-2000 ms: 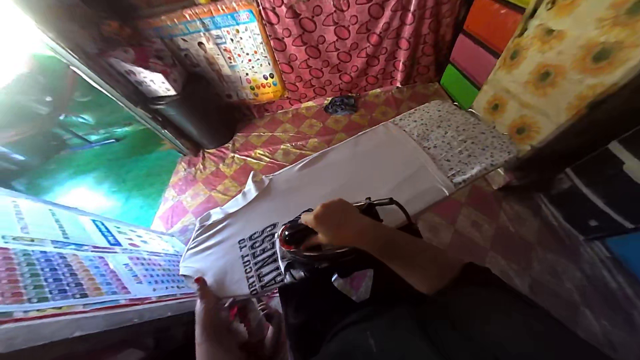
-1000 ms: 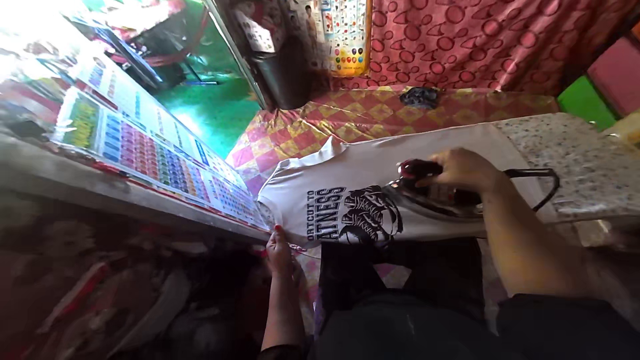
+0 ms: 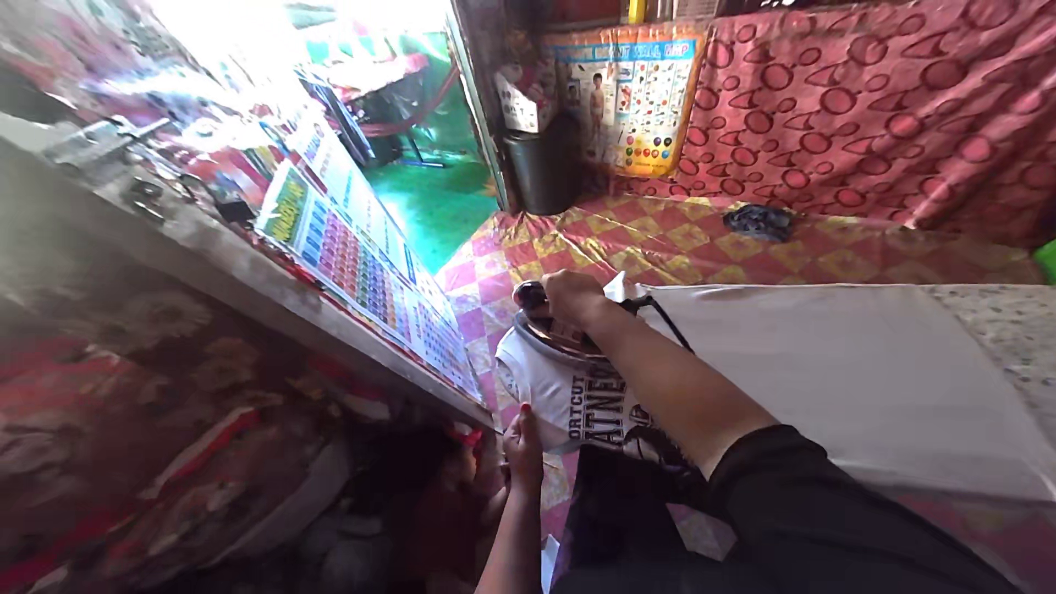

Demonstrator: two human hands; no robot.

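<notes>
A white T-shirt (image 3: 825, 371) with a dark printed design lies flat over an ironing board (image 3: 1002, 322) that has a speckled cover. My right hand (image 3: 571, 295) grips the handle of an electric clothes iron (image 3: 561, 334), whose soleplate rests on the shirt near its neck and shoulder end. The iron's cord loops out behind my right wrist. My left hand (image 3: 523, 441) pinches the near edge of the shirt by the collar end, below the iron. My right forearm covers part of the print.
A low wall ledge with a printed chart (image 3: 355, 272) runs close on the left. Beyond the board are a black bin (image 3: 540, 169), a dark crumpled cloth (image 3: 757, 223) on the checkered floor covering (image 3: 652, 247), and a red patterned curtain (image 3: 825, 124). A doorway opens at upper left.
My right hand has moved the iron leftward from beside the print to the collar and shoulder end of the shirt. My left hand stays at the shirt's near edge. The view has turned left.
</notes>
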